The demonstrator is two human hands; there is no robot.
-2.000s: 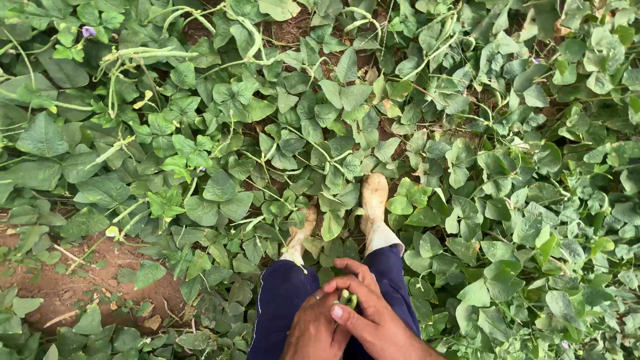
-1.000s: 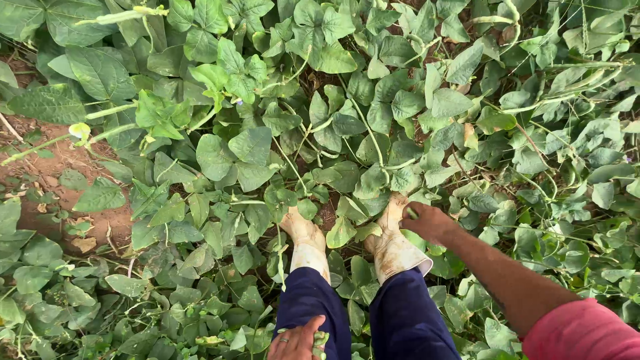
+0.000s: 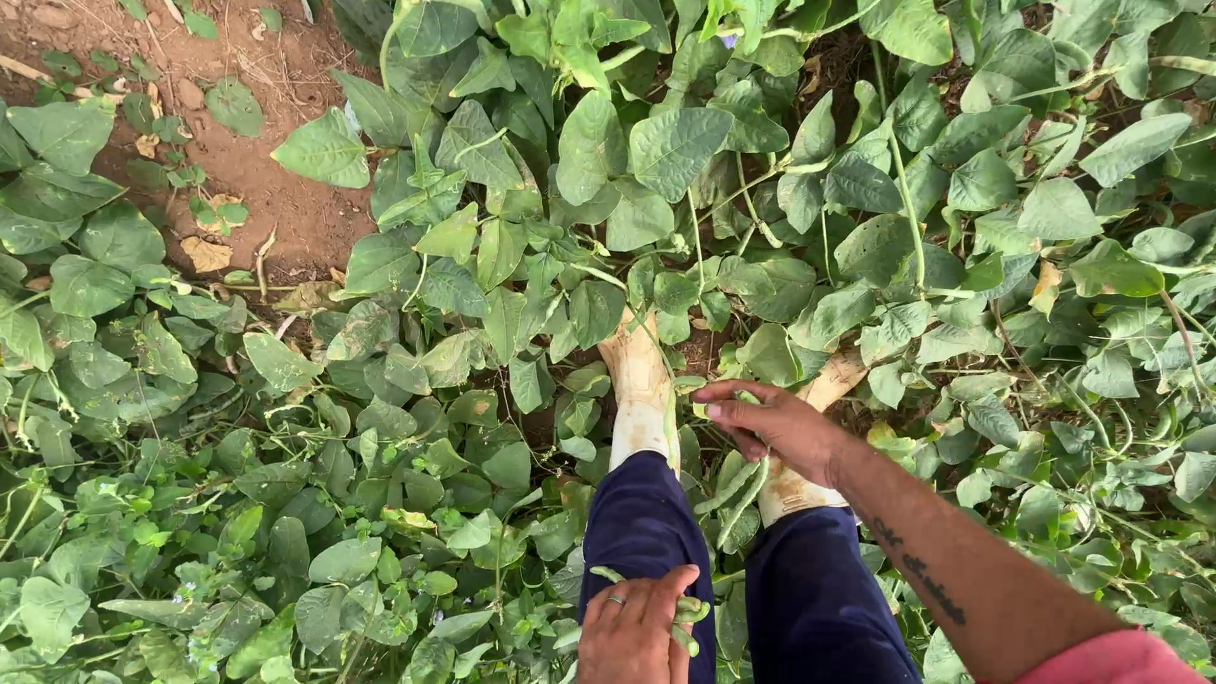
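Note:
My left hand (image 3: 635, 627), with a ring on one finger, is closed around several green bean pods (image 3: 689, 613) at the bottom centre, over the dark blue trouser leg. My right hand (image 3: 774, 427) reaches in from the lower right and holds several long green pods (image 3: 746, 499) that hang below its fingers, between the two boots. Its fingertips are beside the left boot (image 3: 638, 380) and its wrist passes over the right boot (image 3: 793, 489). Leaves hide the toe of each boot in part.
Dense leafy bean plants (image 3: 532, 285) surround both legs. More slender pods (image 3: 907, 195) hang among the vines at the upper right. Bare reddish soil (image 3: 275, 180) with dry leaves shows at the upper left. Low weeds (image 3: 180, 570) grow at the lower left.
Two seconds ago both hands were together over the legs; they are now apart. Since one second ago, the right hand has moved from beside the right boot to between the boots. The view has shifted.

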